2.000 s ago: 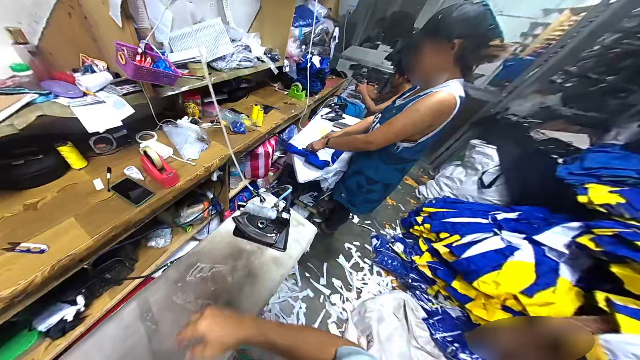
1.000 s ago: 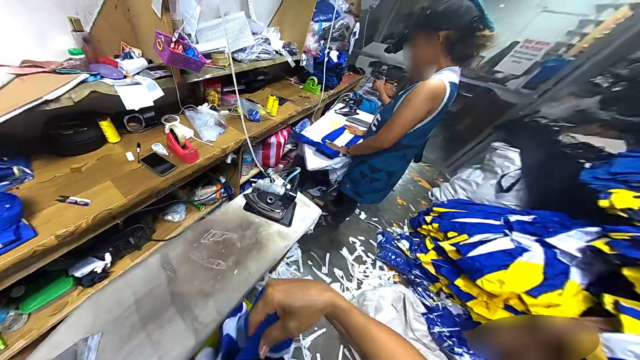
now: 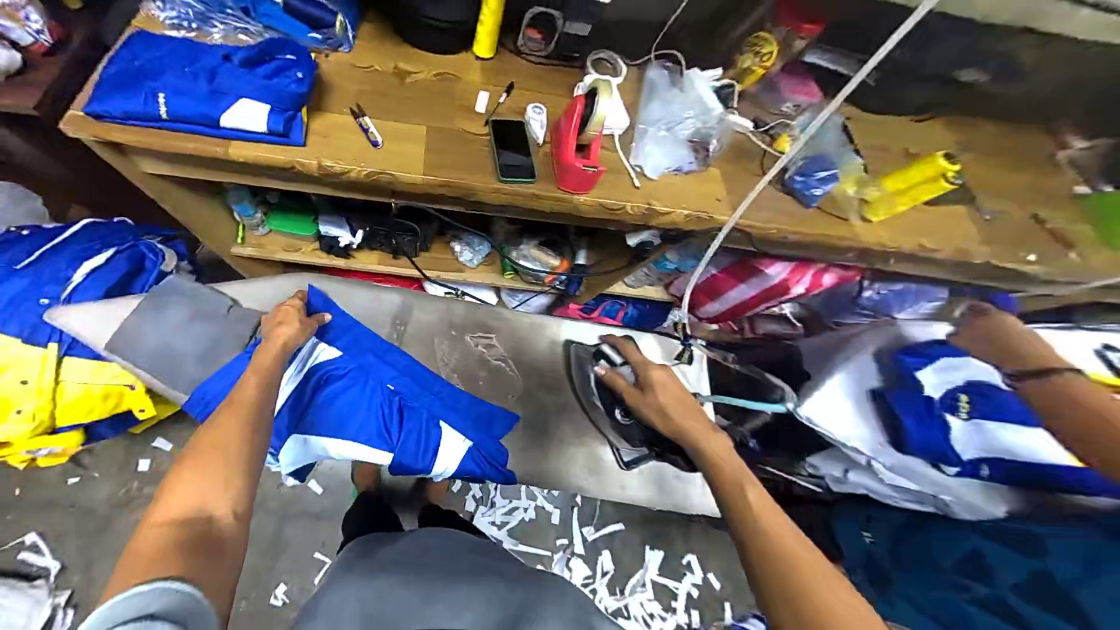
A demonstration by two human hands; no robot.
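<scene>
On the left part of the ironing board [image 3: 542, 385] lies a blue garment with white panels [image 3: 367, 402], its lower edge hanging over the near side. My left hand [image 3: 293, 324] pinches the garment's upper left corner. Toward the board's right end, my right hand [image 3: 643, 385] is wrapped around the handle of a black electric iron [image 3: 612, 407], which has a cord rising from it. A grey cloth [image 3: 192, 332] covers the board near its narrow left tip, just left of my left hand.
Behind the board runs a wooden workbench [image 3: 350, 171] with a red tape dispenser [image 3: 577, 153], a phone [image 3: 513, 150] and a folded blue garment [image 3: 201, 87]. At right, a co-worker's hand [image 3: 997, 337] is over another blue and white garment [image 3: 971, 411]. Paper scraps [image 3: 604, 560] litter the floor.
My right hand is now on the iron, which stood untouched in both earlier frames. The blue garment now lies spread on the board. The view has turned left and down.
</scene>
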